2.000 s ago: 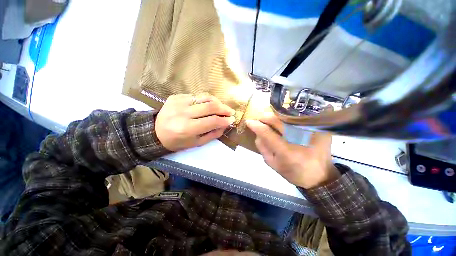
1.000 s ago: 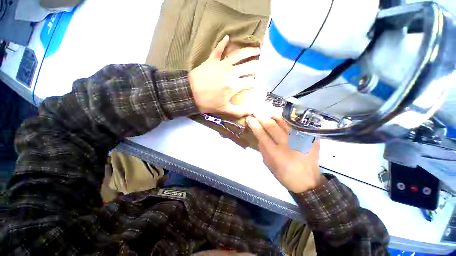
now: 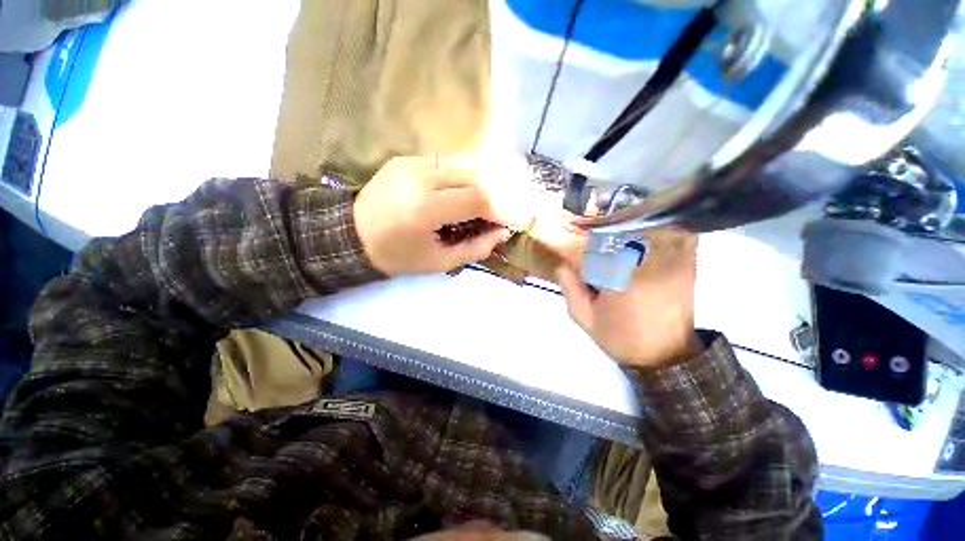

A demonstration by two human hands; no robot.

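A khaki garment panel (image 3: 370, 95) lies on the white table and runs down to the needle area of the sewing machine (image 3: 656, 74). My left hand (image 3: 429, 217) is left of the needle area, its fingers closed on the panel's near edge. My right hand (image 3: 635, 306) is just right of it, thumb and fingers at the khaki edge, partly hidden behind a blue-grey block (image 3: 611, 264). A small piece of the khaki edge shows between the hands. Glare hides the needle and presser foot.
A black smartphone (image 3: 868, 354) with a red dot stands at the right. The curved chrome bar (image 3: 783, 137) arches over the right side. The table's grey edge (image 3: 455, 375) runs in front of me. Crumpled khaki pieces (image 3: 270, 370) lie below it.
My left hand was spread flat on the cloth a second ago; its fingers are now curled at the near edge, lower and further left. My right hand has moved slightly right and up.
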